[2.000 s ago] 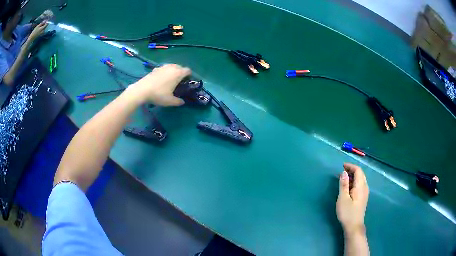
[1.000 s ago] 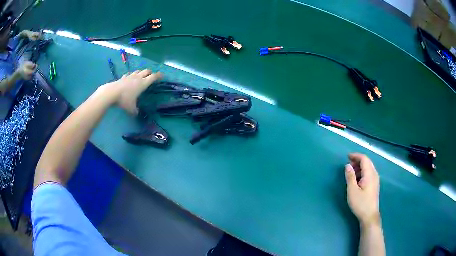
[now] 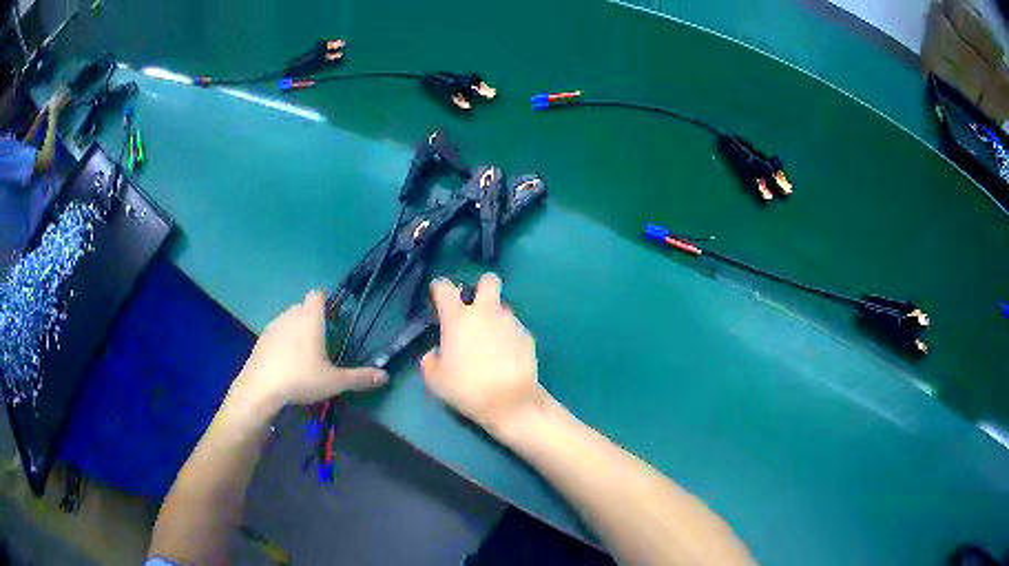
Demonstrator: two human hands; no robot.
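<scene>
Several black battery clamps point(image 3: 484, 199) lie bunched on the green bench in front of me, their noses pointing away. Their thin black cable leads run back toward me, and blue and red lead ends point(image 3: 325, 440) hang over the bench edge. My left hand point(image 3: 297, 356) is around the bundle's cables and handles at the near left, thumb pointing right. My right hand point(image 3: 484, 352) is on a black clamp part at the near right of the bundle, and its fingers hide most of that part.
Finished-looking clamps with leads point(image 3: 757, 166) lie spaced along the darker green conveyor belt point(image 3: 620, 205). A black tray point(image 3: 138, 221) of silvery springs stands at left, near green-handled tools point(image 3: 136, 150) and another worker's arm point(image 3: 49, 138). Another tray point(image 3: 960, 122) is far right.
The clamps were turned and bunched, with their lead ends now at the near bench edge. My left hand moved toward me, and my right hand came left onto the bundle. Belt clamps shifted left.
</scene>
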